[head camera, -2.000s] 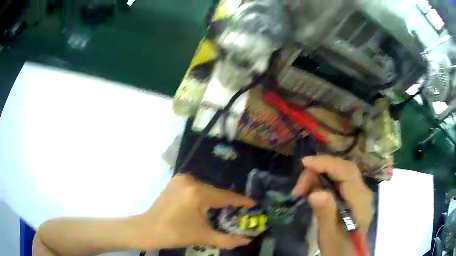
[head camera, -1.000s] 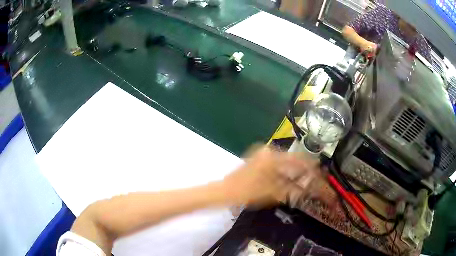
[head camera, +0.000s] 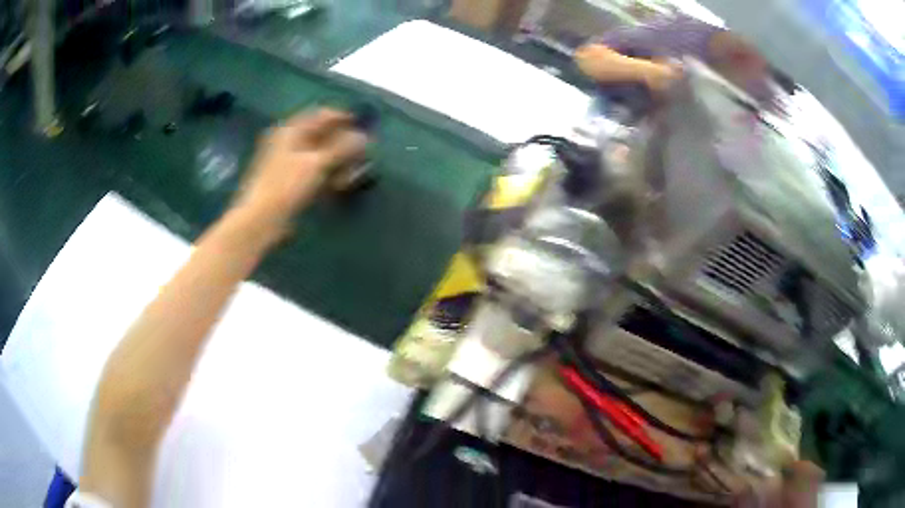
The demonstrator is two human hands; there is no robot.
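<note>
My left hand (head camera: 310, 159) is over the dark green belt at the upper left, blurred, with its fingers curled round a small dark object (head camera: 359, 171). The object shows at the fingertips; it looks like a black adapter or its cord, but the blur hides its shape. A skin-coloured blur at the bottom right may be part of my right hand (head camera: 791, 488); what it holds cannot be seen. The black test fixture (head camera: 422, 461) is cut off by the bottom edge.
White sheets (head camera: 288, 397) lie left of the fixture. Beyond it stand a glass bulb (head camera: 556, 260), red leads (head camera: 610, 412), black cords, a lower instrument (head camera: 655, 352) and a large grey metal box (head camera: 734, 198). A person's forearm (head camera: 620, 67) shows across the belt.
My left hand has moved from beside the bulb, up and left over the belt, and now has a dark object in it. The view has shifted; the bench things appear further left and lower.
</note>
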